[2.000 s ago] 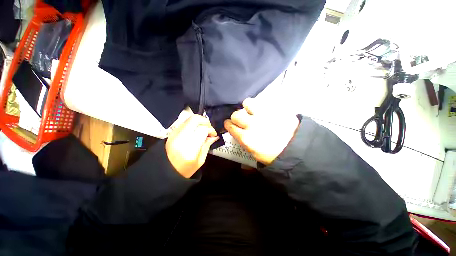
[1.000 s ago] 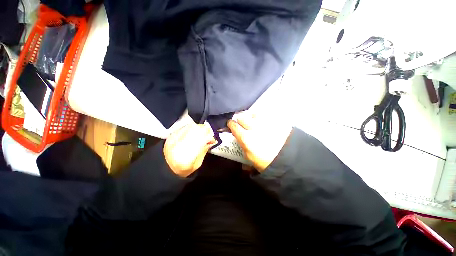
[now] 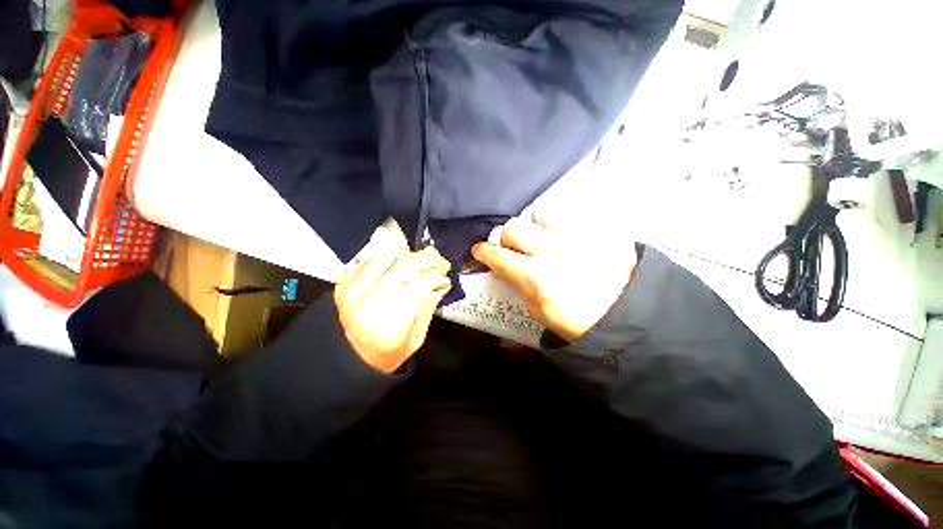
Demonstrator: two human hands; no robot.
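Note:
A dark navy garment (image 3: 496,124) lies in a heap on the white table, with a stitched seam running down to its near edge at the table's front rim. My left hand (image 3: 393,300) pinches this near edge, fingers curled over the cloth. My right hand (image 3: 548,271) is just right of it, fingers bent at the dark cloth edge. Whether a small tool sits inside the right fist cannot be seen. The fingertips of both hands are close together with a dark fold of cloth between them.
Black shears (image 3: 807,263) lie at the right beside the machine parts. An orange basket (image 3: 129,196) at the left holds a dark flat thing and pale items. A printed ruler (image 3: 496,310) runs along the table's front edge. A red basket edge (image 3: 884,486) shows below right.
Since one second ago, my right hand has shifted slightly right and its fingers have changed position at the cloth edge. My left hand still pinches the edge. The view has shifted slightly.

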